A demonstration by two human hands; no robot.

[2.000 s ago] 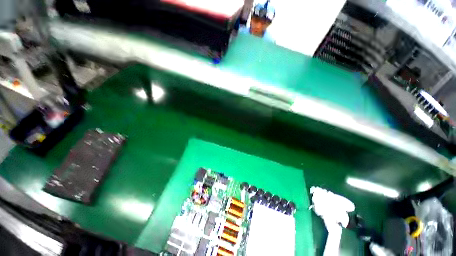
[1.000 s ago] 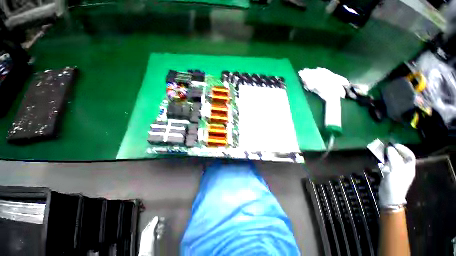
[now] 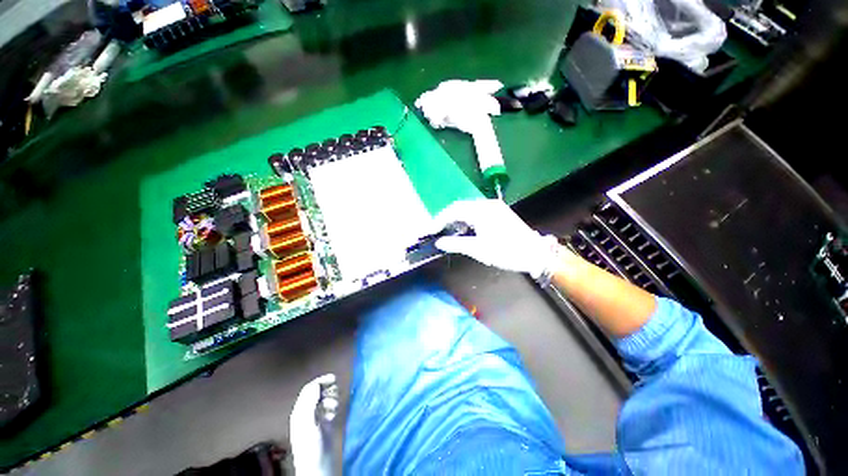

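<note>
The power board (image 3: pixel 296 244) lies tilted in view on the green bench mat (image 3: pixel 160 200). It bears orange-copper inductors (image 3: pixel 284 234), black capacitors (image 3: pixel 344 147) and a large white plate (image 3: pixel 367 209). My right hand (image 3: pixel 493 234), in a white glove, is at the board's near right corner. Its fingers are closed on a small dark part (image 3: pixel 430 247) there; the fingertips are partly hidden. My left hand (image 3: pixel 314 423), in a white glove, is low beside my blue-clad leg, cut off by the lower edge. Its fingers are loosely curled, and no object shows in it.
The white glue syringe (image 3: pixel 488 149) lies right of the mat, beside a crumpled white cloth (image 3: pixel 457 100) and dark parts. A grey-black device (image 3: pixel 604 70) stands behind. Black slotted trays (image 3: pixel 642 244) are at right, a black foam pad (image 3: pixel 19 344) at left. Another board (image 3: pixel 191 20) lies far back.
My view has turned, so the board now appears tilted and further left. My right hand has moved from above the right trays to the board's near right corner. My left hand stays low.
</note>
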